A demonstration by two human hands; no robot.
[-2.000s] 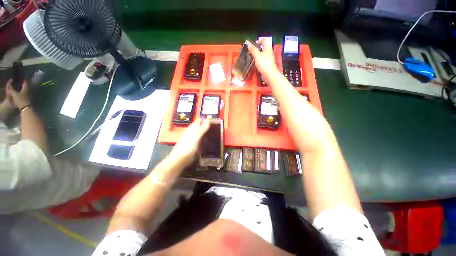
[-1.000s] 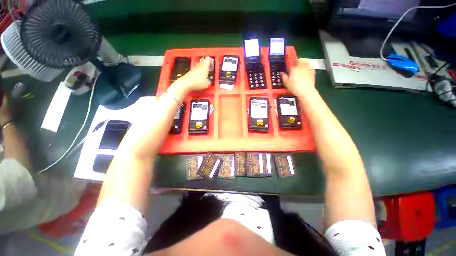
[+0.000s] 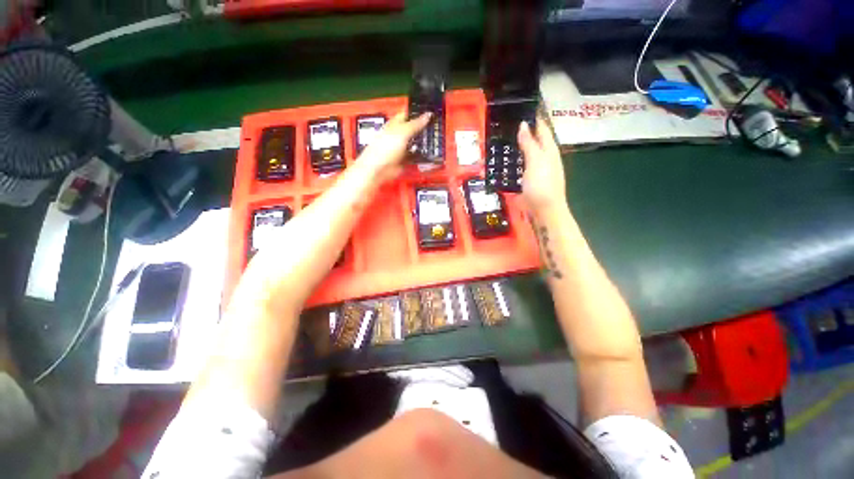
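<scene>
The orange-red tray (image 3: 375, 285) holds flip phones in two rows of pockets. My right hand (image 3: 543, 173) holds an open black flip phone (image 3: 504, 164) by its right edge; it looks raised above the tray, keypad facing me. Its upper half is dark and blurred. My left hand (image 3: 397, 142) has its thumb on the keypad of another open flip phone (image 3: 429, 140), at the back row; its upper half is also dark. A white card (image 3: 467, 148) lies in the pocket between them. Closed phones with lit outer displays (image 3: 434, 217) sit in other pockets.
Small brown-and-white pieces (image 3: 412, 313) lie along the tray's near edge. At left are a slab smartphone (image 3: 157, 313) on a white sheet (image 3: 114, 357), a cable and a fan (image 3: 47, 117). A white box (image 3: 609, 117) with a blue clip (image 3: 678, 94) is at back right.
The view has shifted right. My left hand has moved from a back-left pocket to an open phone farther right. My right hand has lifted the rightmost open phone. Both open phones' screens, lit before, look dark.
</scene>
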